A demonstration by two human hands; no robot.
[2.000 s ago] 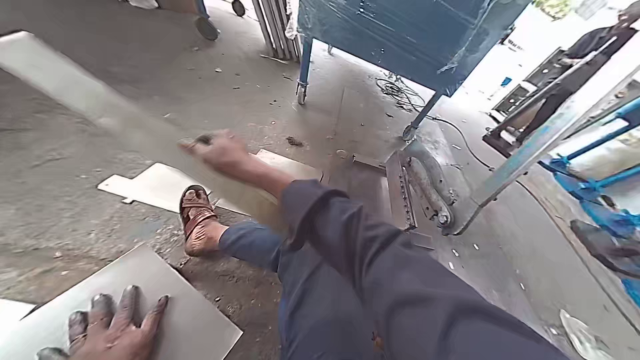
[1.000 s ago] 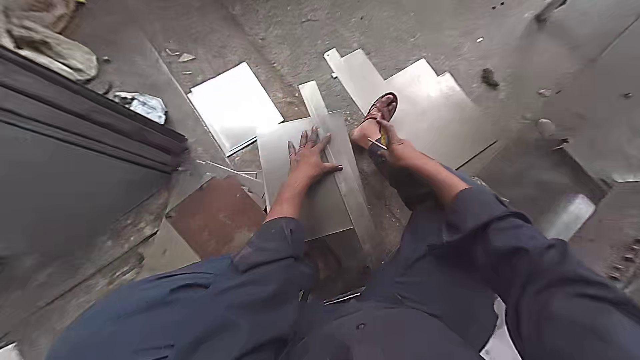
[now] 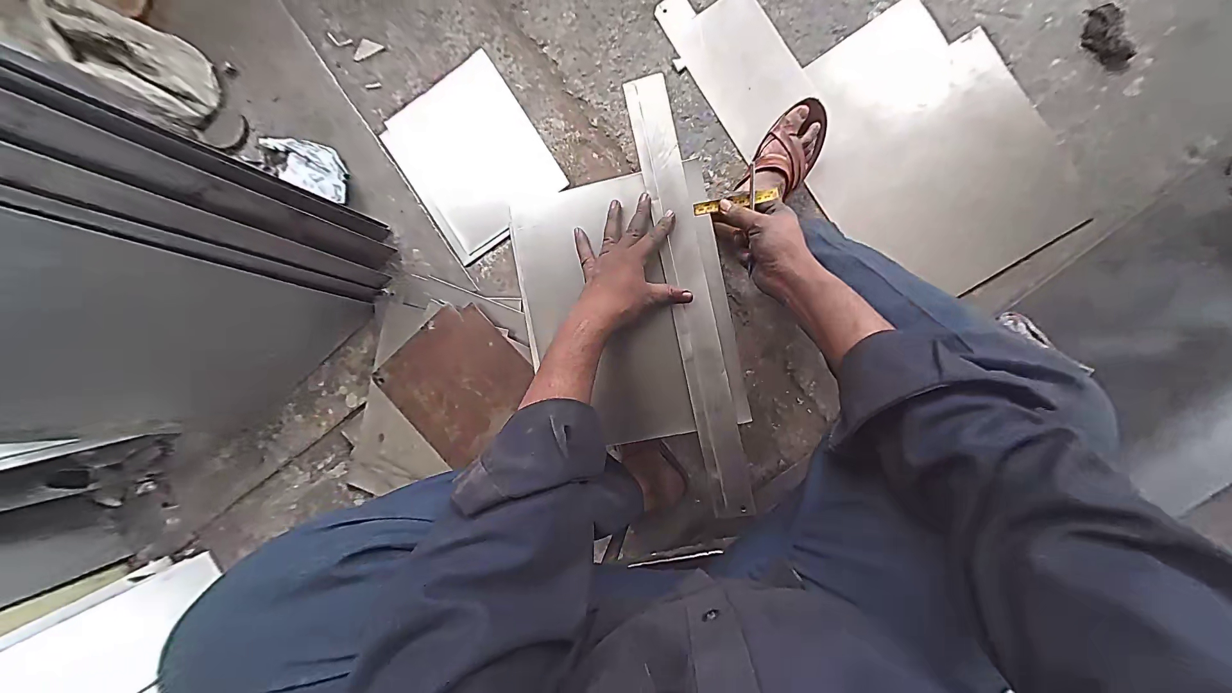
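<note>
My left hand [image 3: 630,269] lies spread on a rectangular metal sheet [image 3: 553,279], its fingertips and thumb reaching onto a long narrow metal strip [image 3: 698,337]. The strip lies lengthwise over the sheet near its right side and sticks out past both ends. In my right hand [image 3: 770,236] is a short yellow measuring tape piece [image 3: 736,202], its left end near the sheet's right edge. A thin pointed tool [image 3: 753,183], whose kind I cannot tell, also shows upright between the fingers of that hand.
Pale sheets [image 3: 472,144] lie beyond on the left, larger metal sheets [image 3: 943,164] on the right. A rusty brown plate [image 3: 452,380] sits left of my left forearm. Dark metal panels [image 3: 192,192] stand at the left. My sandalled foot [image 3: 789,149] rests beside my right hand.
Two seconds ago my right hand held the long strip raised; now the strip lies on the sheet. The view has swung left and down. Since one second ago, the hands have hardly moved.
</note>
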